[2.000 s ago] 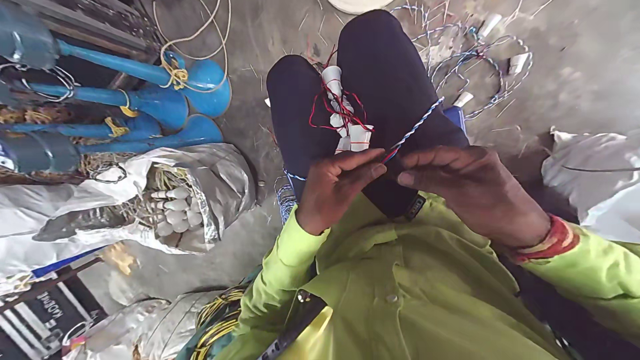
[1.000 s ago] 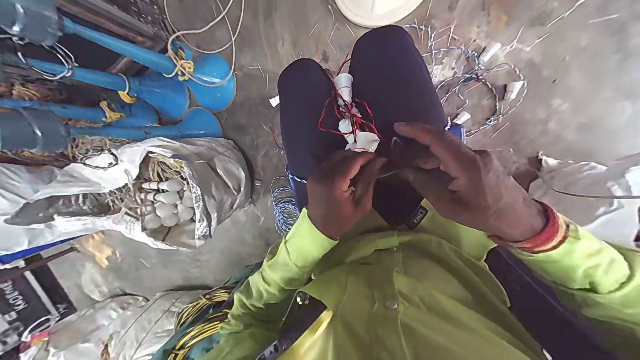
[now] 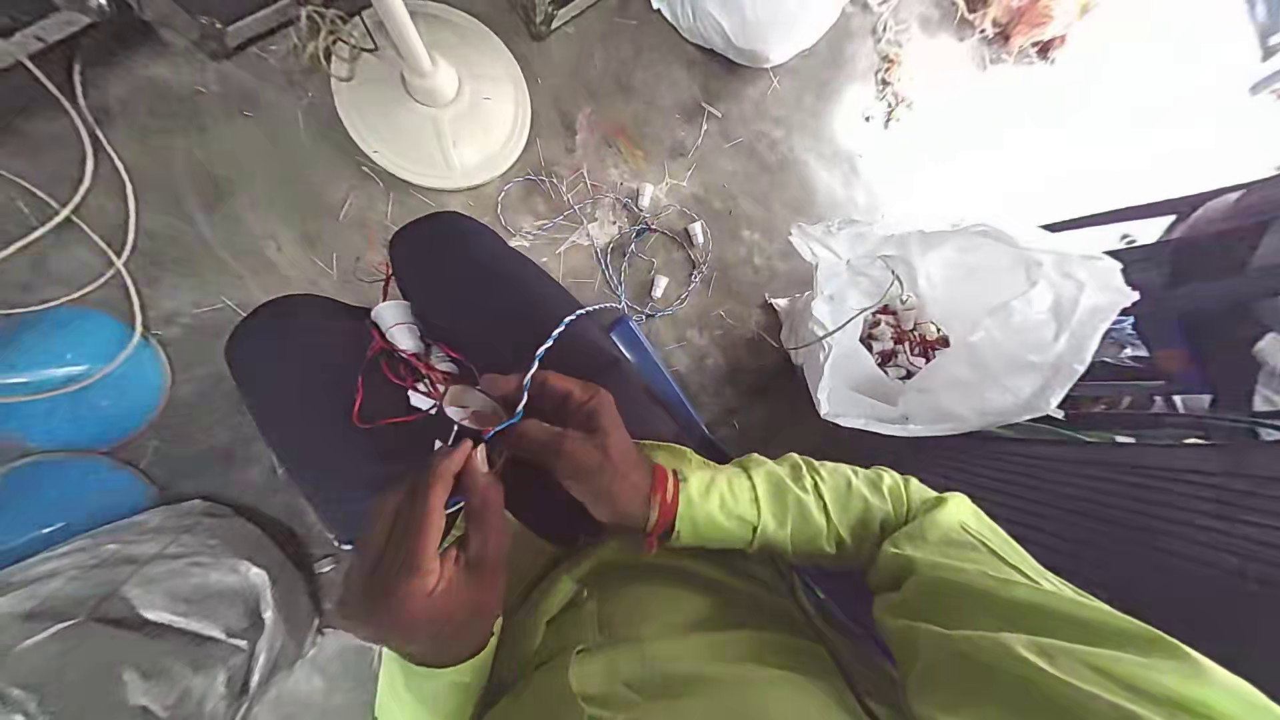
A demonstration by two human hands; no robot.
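Note:
My right hand (image 3: 575,440) grips a blue-and-white twisted wire (image 3: 545,345) above my lap, with a round whitish piece (image 3: 474,408) against its fingertips. Close below it, my left hand (image 3: 440,555) pinches the wire's end between thumb and finger; the exact joint is too small to tell. On my thighs lie white lamp holders (image 3: 398,326) with red wires (image 3: 370,395), just left of my right fingertips. The twisted wire runs over my knee to a loose coil on the floor, where several white holders (image 3: 696,233) hang on it.
A white round stand base (image 3: 480,120) is on the floor ahead. At right sits a white sack (image 3: 960,290) with red-wired parts in its opening. Blue horn-shaped pieces (image 3: 75,380), a cream cable (image 3: 128,200) and a grey sack (image 3: 150,620) are at left. Wire scraps litter the floor.
The view has swung to the right, bringing in the white sack with red-wired parts. A round whitish piece now shows at my right fingertips. Both hands stay close together over my lap.

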